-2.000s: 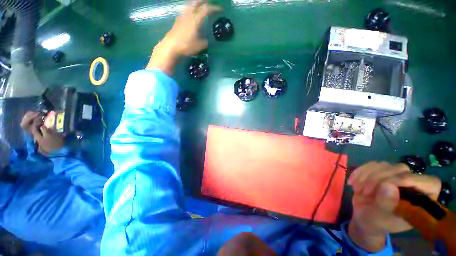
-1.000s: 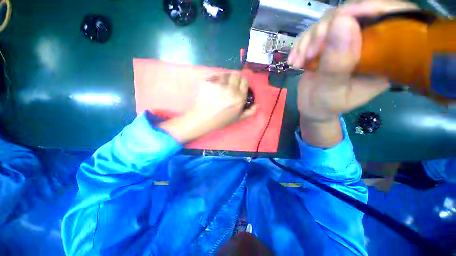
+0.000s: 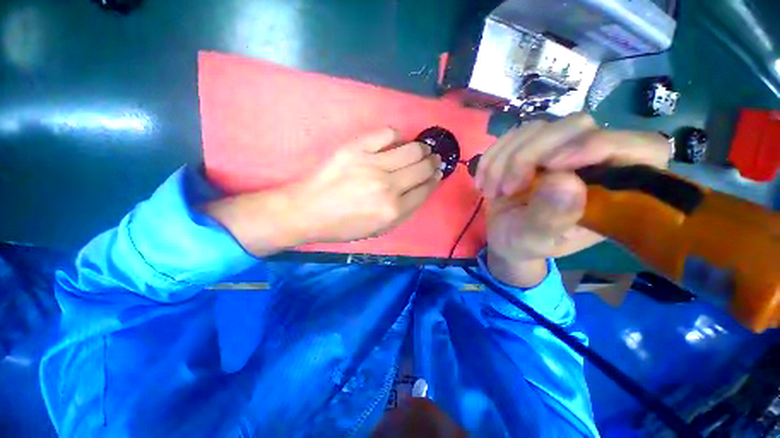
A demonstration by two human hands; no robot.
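Note:
My left hand (image 3: 363, 190) holds a round glossy black assembly (image 3: 440, 150) over the right part of the salmon-red work mat (image 3: 257, 111). The fingers close on its left and lower side. My right hand (image 3: 543, 184) is closed around the orange electric screwdriver (image 3: 658, 218), which lies sideways with its body out to the right. Its thin bit points left and reaches the right edge of the black assembly. Whether a screw sits at the tip is too small to tell.
The silver-grey screw feeder (image 3: 590, 30) stands behind my right hand, with its outlet plate (image 3: 530, 64) towards me. More round assemblies (image 3: 660, 96) stand at the right, near a red bin (image 3: 757, 144). The power cord (image 3: 582, 346) crosses my lap to the lower right.
My right hand has brought the screwdriver from beside the feeder down to the black assembly. My left hand still holds the assembly, now with its round face showing. The view has shifted right.

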